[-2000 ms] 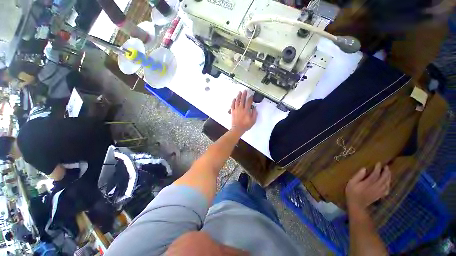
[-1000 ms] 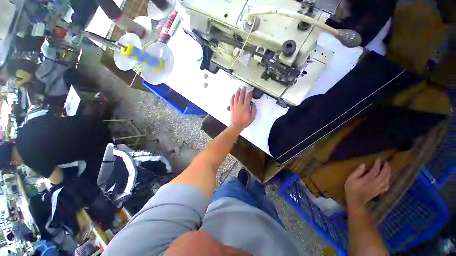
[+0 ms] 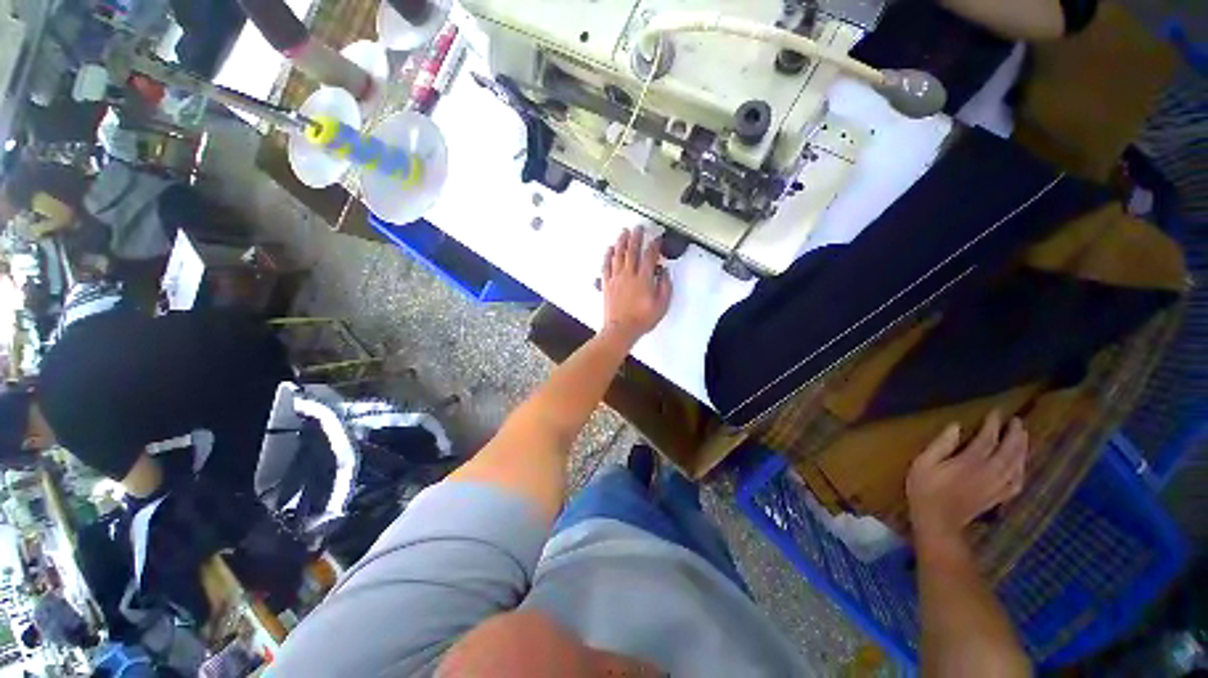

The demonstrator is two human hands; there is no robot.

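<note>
My left hand (image 3: 636, 284) lies flat on the white table top (image 3: 497, 212), beside the cream sewing machine (image 3: 603, 47), and holds nothing. My right hand (image 3: 967, 473) rests with bent fingers on brown cloth (image 3: 868, 466) at the table end; no grip on it shows. A navy-black panel (image 3: 848, 311) with a long white stitched line lies between the machine and the brown cloth. Another dark piece (image 3: 987, 338) lies across the brown cloth. Plaid cloth (image 3: 1089, 431) shows around its outer edge.
A pale lamp (image 3: 911, 92) hangs over the machine. A blue-yellow thread cone (image 3: 378, 156) stands on white discs. A blue crate (image 3: 1086, 563) sits below the cloth. A person's forearm (image 3: 1013, 16) shows at top right. Another person (image 3: 159, 384) is at the left.
A dark piece now lies over the brown cloth, where a pale thread tangle showed before. A forearm has come in at top right. My hands have hardly moved.
</note>
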